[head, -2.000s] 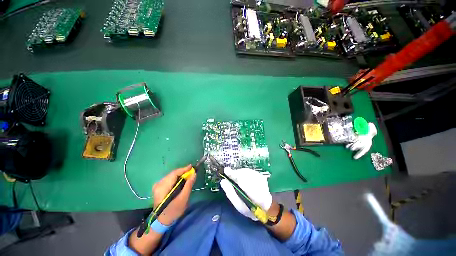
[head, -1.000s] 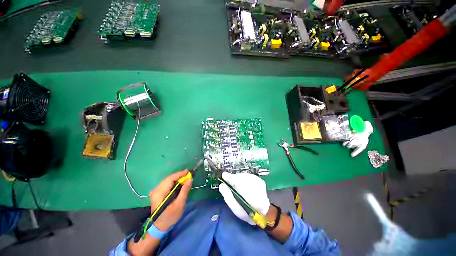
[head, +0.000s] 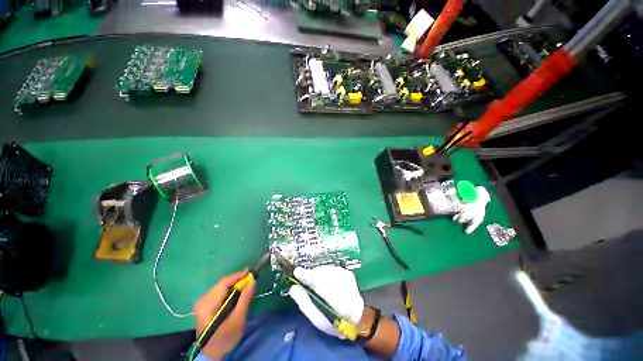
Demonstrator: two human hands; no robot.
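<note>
A green circuit board [head: 314, 229] lies on the green mat in front of me. My left hand [head: 224, 310], bare, holds a yellow-and-black soldering iron [head: 243, 283] with its tip at the board's lower left edge. My right hand [head: 328, 300], in a white glove, holds a second yellow-and-black soldering iron [head: 344, 327], its tip close to the first one over the same corner. Solder wire [head: 158, 275] curves from the spool [head: 175, 176] to my left hand. Whether the tips touch the board is too small to tell.
Left iron stand [head: 120, 241] is beside the spool; right iron stand [head: 391, 185] is behind the side cutters [head: 392, 247]. A spare white glove [head: 474, 211] and silvery scrap [head: 501, 234] lie at right. Black fans [head: 25, 180] stand far left. Boards [head: 161, 69] and dark units [head: 381, 88] are on the conveyor.
The view has shifted, so the mat and the things on it appear lower and further left, and more shows beyond the conveyor. Both hands still hold their irons at the board's lower left corner.
</note>
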